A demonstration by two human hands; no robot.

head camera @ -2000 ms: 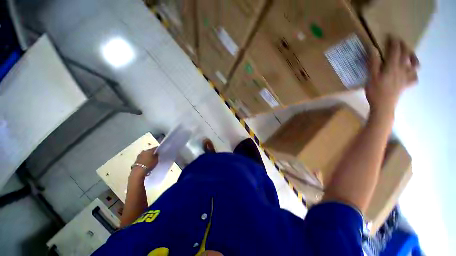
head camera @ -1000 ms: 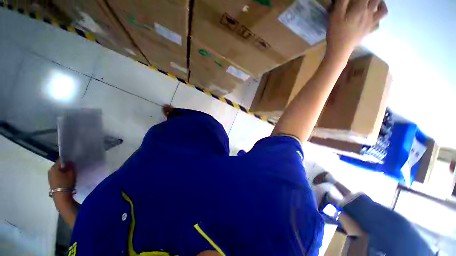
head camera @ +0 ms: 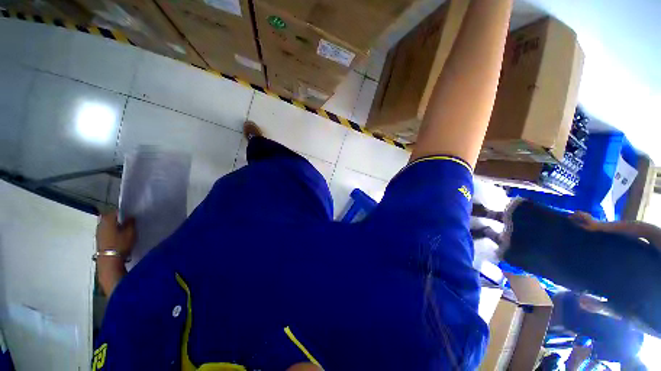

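My left hand, with a bracelet at the wrist, holds paper sheets by their lower left edge. Their faint print is unreadable. My right forearm reaches up past the top edge; my right hand is cut off, so its grip is hidden. Stacked brown cartons with white labels and a green round sticker stand at the top. Another brown carton stands right of my forearm.
Black-and-yellow tape edges the floor beside the cartons. A white table is at left. At right are a blue bin, a person in dark clothes and an open carton. A blue object is near my body.
My right hand, earlier seen on a carton's upper edge, has gone out of the top of the picture. The papers and left hand appear slightly further right than one second ago.
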